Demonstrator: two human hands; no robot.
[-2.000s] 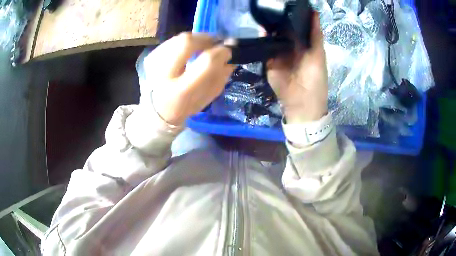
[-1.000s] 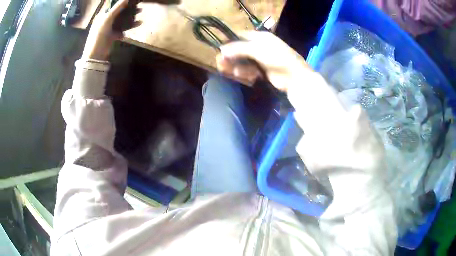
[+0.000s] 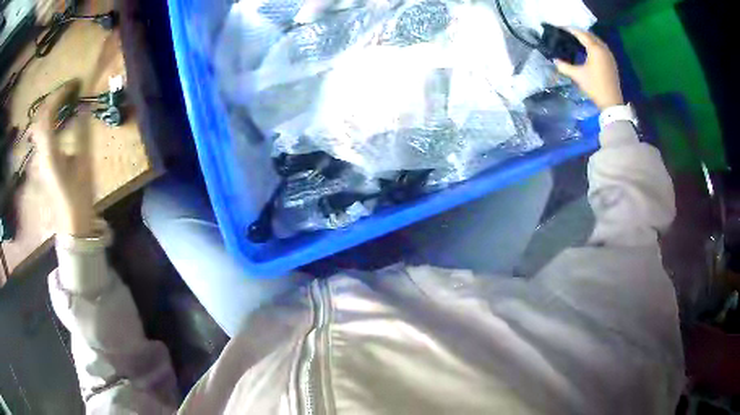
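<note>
My right hand (image 3: 596,71) is at the right rim of the blue bin (image 3: 199,138), its fingers closed on a black adapter (image 3: 561,44) with a thin black cord running from it over the packaging. My left hand (image 3: 69,150) is blurred above the wooden board at the left; whether it holds anything cannot be told. Translucent bubble wrap bags (image 3: 389,97) fill most of the bin. Black cables and dark items in clear bags (image 3: 312,190) lie in the bin's near left part.
The wooden board (image 3: 122,154) carries black cables (image 3: 45,36) and a small black adapter (image 3: 109,109). The bin rests over my light blue jeans (image 3: 182,235). Something green (image 3: 669,81) stands at the right.
The view has swung, so the bin is now central. My right hand has gone from the board to the bin's right side. My left hand remains over the board.
</note>
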